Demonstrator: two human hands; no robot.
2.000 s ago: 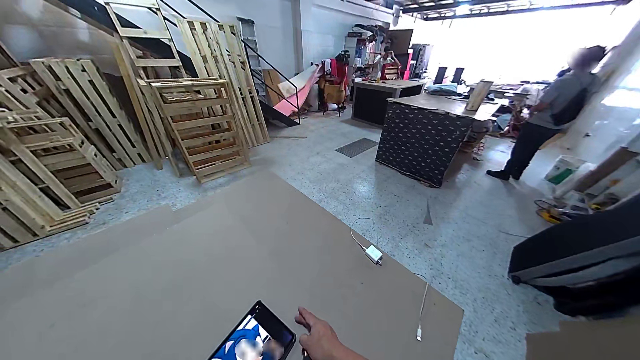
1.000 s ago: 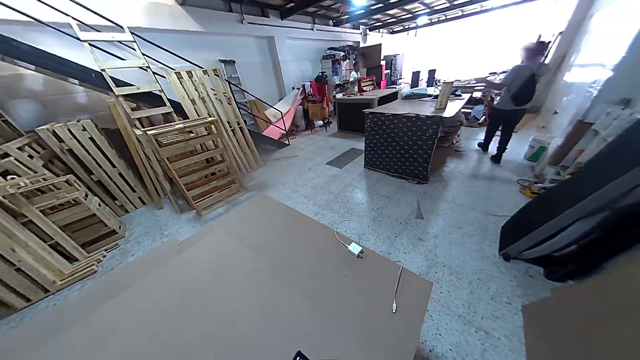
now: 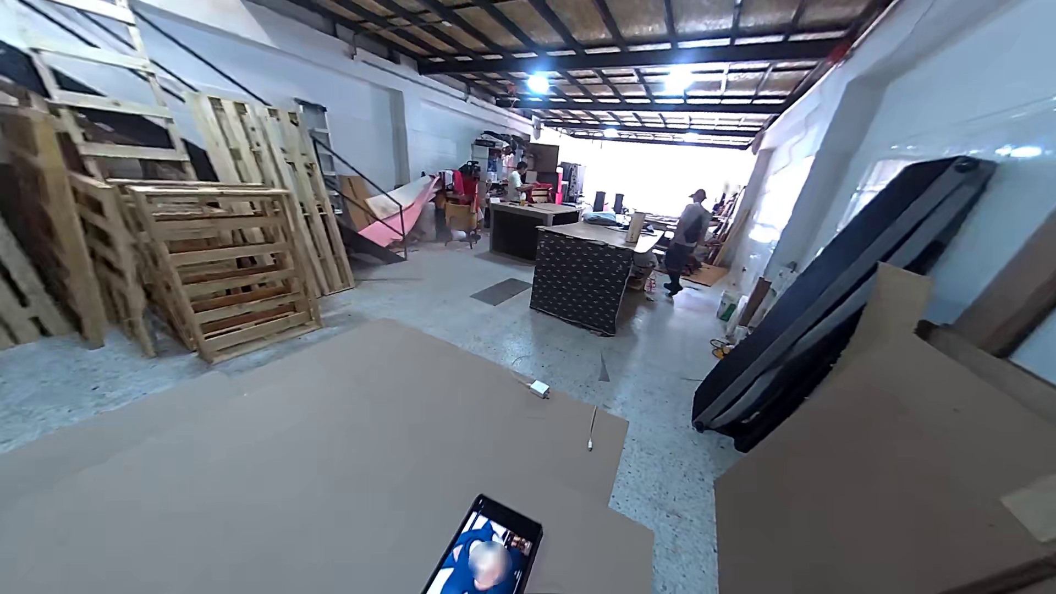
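A black smartphone [image 3: 487, 549] with its screen lit shows at the bottom edge, tilted, over a large brown cardboard sheet [image 3: 330, 462]. Neither of my hands is in the frame, so what holds or supports the phone is hidden. On the sheet, farther off, lies a white power adapter [image 3: 539, 388] with a thin cable. To its right a white cable [image 3: 591, 429] lies with its plug end toward me.
Wooden pallet frames [image 3: 239, 272] lean at the left. A table with a dark patterned cover [image 3: 580, 280] stands ahead, and a person [image 3: 690, 235] is beyond it. Dark padded panels [image 3: 833, 305] and a cut cardboard sheet [image 3: 891, 462] lean at the right.
The right hand seen beside the phone two seconds ago is out of view. The person at the back has moved farther away. The view has tilted up.
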